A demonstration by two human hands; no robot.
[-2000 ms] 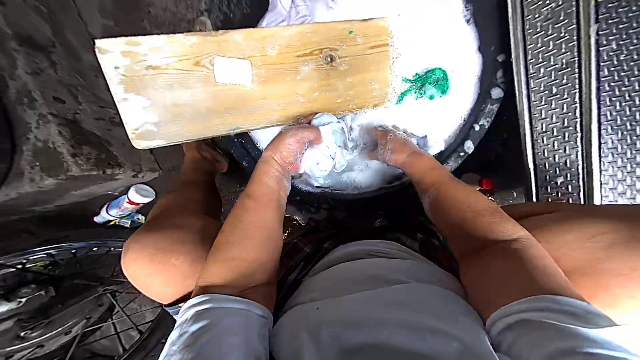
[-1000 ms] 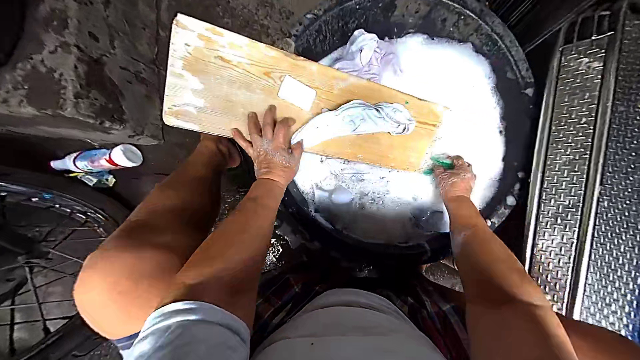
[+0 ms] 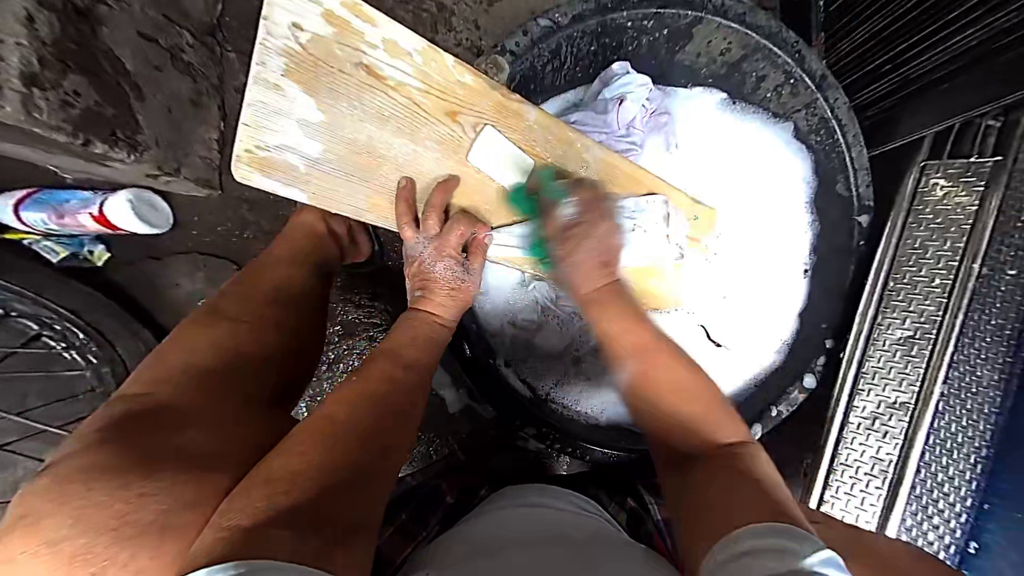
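Observation:
A wooden board (image 3: 360,104) lies slanted across a black round tub (image 3: 836,120) of suds. On its lower part is a wet white cloth (image 3: 652,228). My left hand (image 3: 444,260), soapy, rests at the board's near edge, thumb and fingers pinching the cloth's left end. My right hand (image 3: 588,236), blurred, grips a green scrubber (image 3: 532,204) over the cloth. A white rectangular block, seemingly soap, (image 3: 500,158) lies on the board just above the scrubber. Pale lilac cloth (image 3: 624,108) sticks out of the foam behind the board.
On the left, a white bottle with a red band (image 3: 80,211) lies beside a crumpled packet (image 3: 68,250), above a spoked wheel (image 3: 60,344). Textured metal treads (image 3: 912,320) stand right of the tub. A stone ledge (image 3: 104,88) is at the upper left.
My right hand has moved left from the board's right end with the green scrubber, onto the cloth. My left hand has come to the cloth's end. Two seconds ago both hands were in the suds with white cloth.

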